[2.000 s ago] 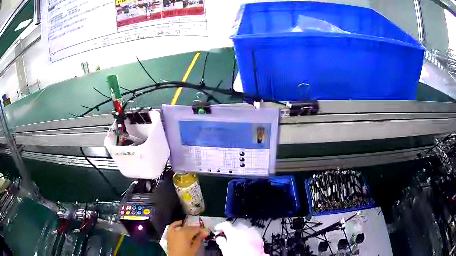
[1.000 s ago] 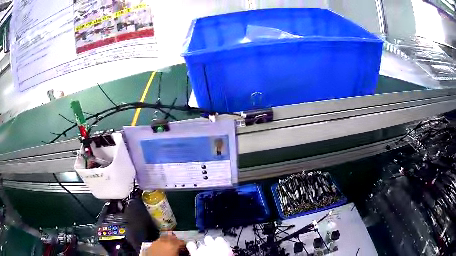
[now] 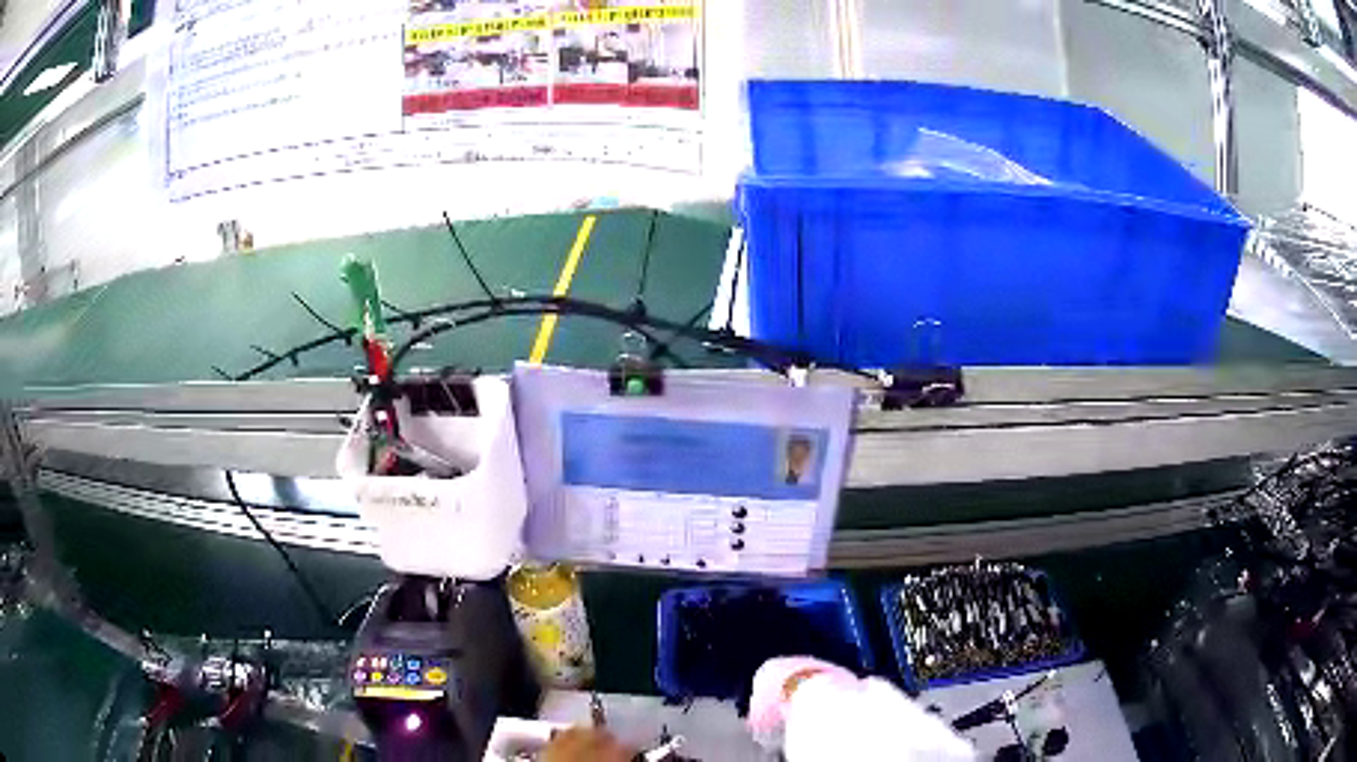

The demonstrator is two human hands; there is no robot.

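Observation:
My left hand (image 3: 585,744), bare, shows only as a small part at the bottom edge; its fingertips and anything in them are cut off or unclear. A small pale-and-dark piece (image 3: 664,747) lies or is held just right of it; I cannot tell which. My right hand (image 3: 856,718), in a white glove, is at the front edge of the left blue tray (image 3: 667,637) of small black parts. Its fingertips are low and hard to make out, so its grip is unclear. The right blue tray (image 3: 1075,643) holds silvery slim parts.
A black machine (image 3: 432,663) with a lit display and a yellow can (image 3: 551,628) stand at left. Black parts (image 3: 1027,730) lie on the white board (image 3: 1098,700). A white bin (image 3: 444,521) and an instruction sheet (image 3: 685,491) hang behind, below a large blue crate (image 3: 990,276).
My gloved right hand has moved away from my left hand, rightward to the left blue tray. The camera view has shifted, and my left hand is still at the bottom edge.

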